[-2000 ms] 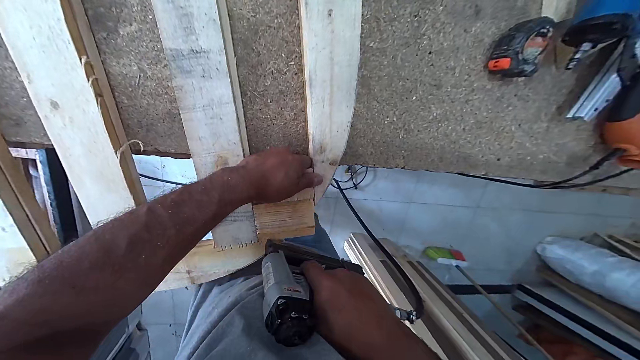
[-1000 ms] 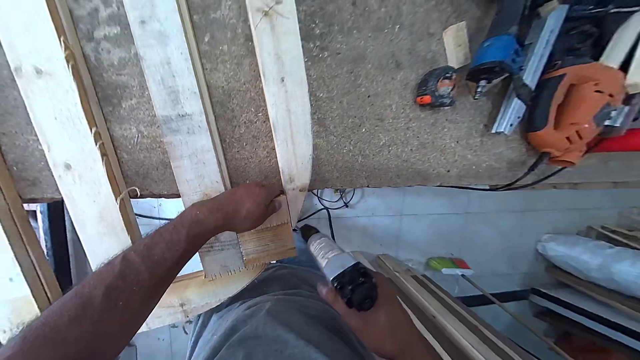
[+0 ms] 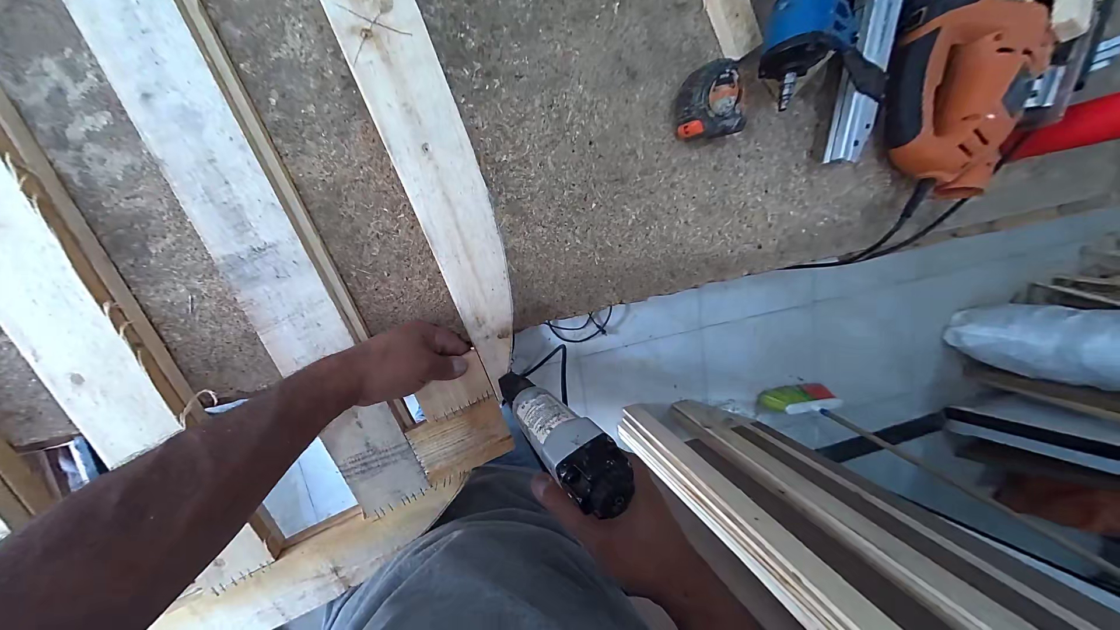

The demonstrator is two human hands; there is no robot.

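Note:
My left hand (image 3: 416,360) presses a small wooden block (image 3: 459,385) against the end of a pale wooden slat (image 3: 437,197), thumb and fingers at the block's upper edge. In my right hand (image 3: 604,525) is a pneumatic stapler (image 3: 560,433), its black nose at the slat's tapered end, right of the block. Whether the nose touches the wood cannot be told. Below the block lies a yellowish wood piece (image 3: 464,437), beside a wider board (image 3: 385,464) with a row of staples near its end. A curved wooden rail (image 3: 350,560) runs underneath, close to my lap.
On the chipboard bench (image 3: 595,201) lie a tape measure (image 3: 710,101), a blue power tool (image 3: 805,35), a metal channel (image 3: 862,87) and an orange power tool (image 3: 971,96) with a cord. Long boards (image 3: 752,516) lean at lower right. A broom (image 3: 798,398) and wrapped material (image 3: 1041,346) are beyond.
The stapler has gone from below the yellowish piece, near my lap, to the right side of the slat's end. My left hand stays at the joint. The view has shifted right.

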